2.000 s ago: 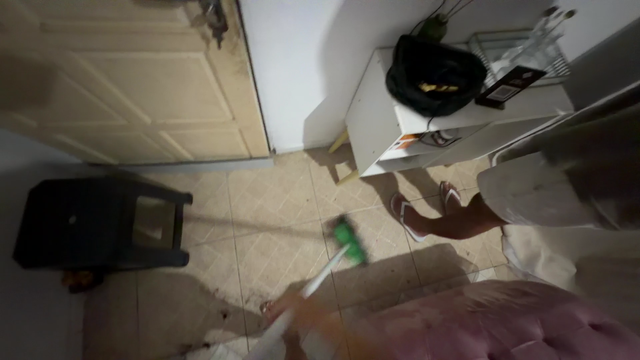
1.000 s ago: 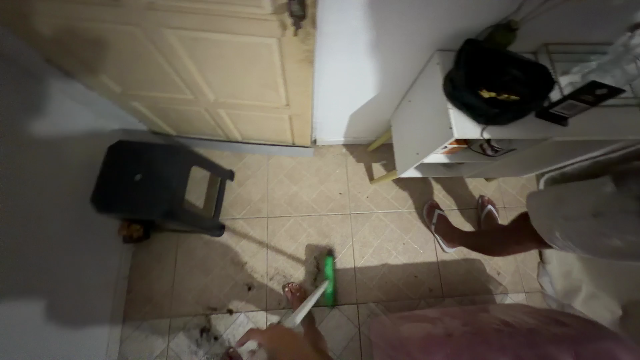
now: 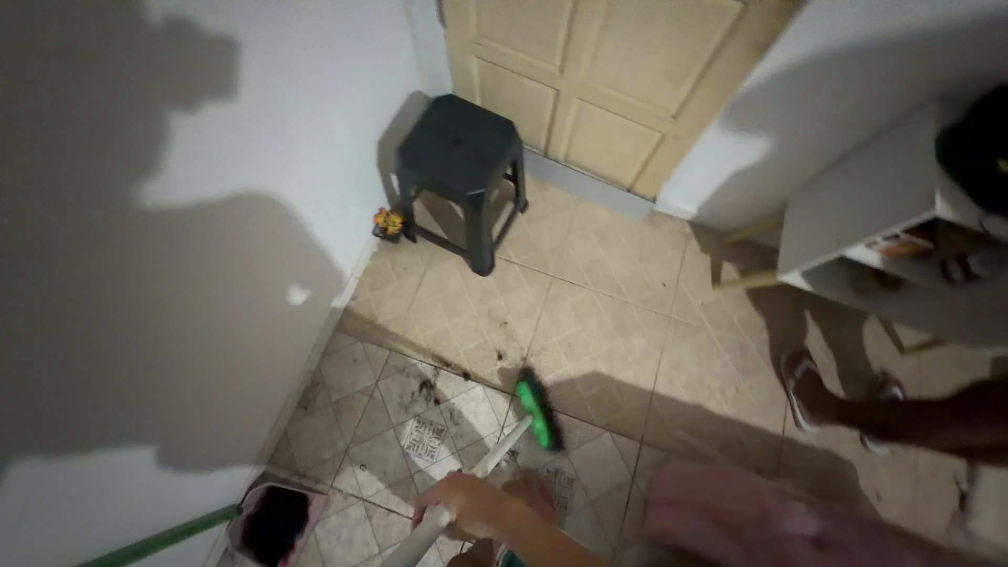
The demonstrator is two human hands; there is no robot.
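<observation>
My right hand (image 3: 461, 500) is closed around the pale handle (image 3: 504, 449) of a broom, its forearm coming in from the lower right. The broom's green head (image 3: 535, 413) with dark bristles rests on the floor, where tan tiles meet paler patterned tiles. Dark dirt (image 3: 428, 387) lies scattered on the tiles left of the head. At the lower left is a pink dustpan (image 3: 315, 504) with a green handle (image 3: 161, 537) and a dark inside. My left hand is not in view; the handle runs out of frame below.
A dark plastic stool (image 3: 459, 146) stands by a panelled door (image 3: 610, 102), with a small orange-flowered pot (image 3: 387, 224) beside it. A white shelf unit (image 3: 858, 181) is at the right. Below it, another person's sandalled foot (image 3: 807, 390) is on the floor. Pink upholstery (image 3: 732, 512) lies lower right.
The broom head has moved from the tan tiles to the edge of the paler tiles, farther from the door. The view has shifted left, and the dustpan now shows.
</observation>
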